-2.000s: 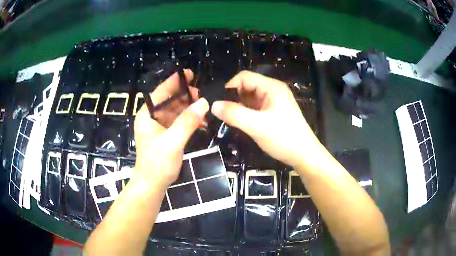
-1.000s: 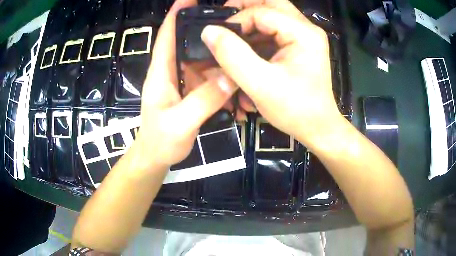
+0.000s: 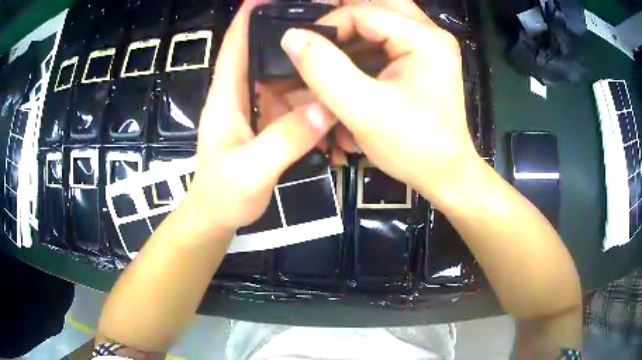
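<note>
A black phone housing (image 3: 299, 11) is held near the top centre, its small slot at the upper end; fingers show through its lower part. My left hand (image 3: 243, 151) grips the housing from the left and below, thumb across its lower part. My right hand (image 3: 394, 98) has its thumb on a matt black adhesive pad (image 3: 277, 62) lying on the upper part of the housing, with the fingers curled at the right edge. A sticker sheet (image 3: 307, 204) with black cells lies below my hands, partly hidden by my left forearm.
A glossy black tray (image 3: 384, 256) with cream frames (image 3: 189, 51) lies under my hands. Crumpled dark scraps (image 3: 538, 46) and a white tab (image 3: 538, 86) are at upper right. A dark panel (image 3: 535, 169) and sticker sheets (image 3: 611, 165) lie at right; more sheets (image 3: 24, 165) at far left.
Two seconds ago my hands were apart, the left holding a dark open frame. They have come together on the housing, my right thumb on the pad. The view has tilted down; little differs in the last second.
</note>
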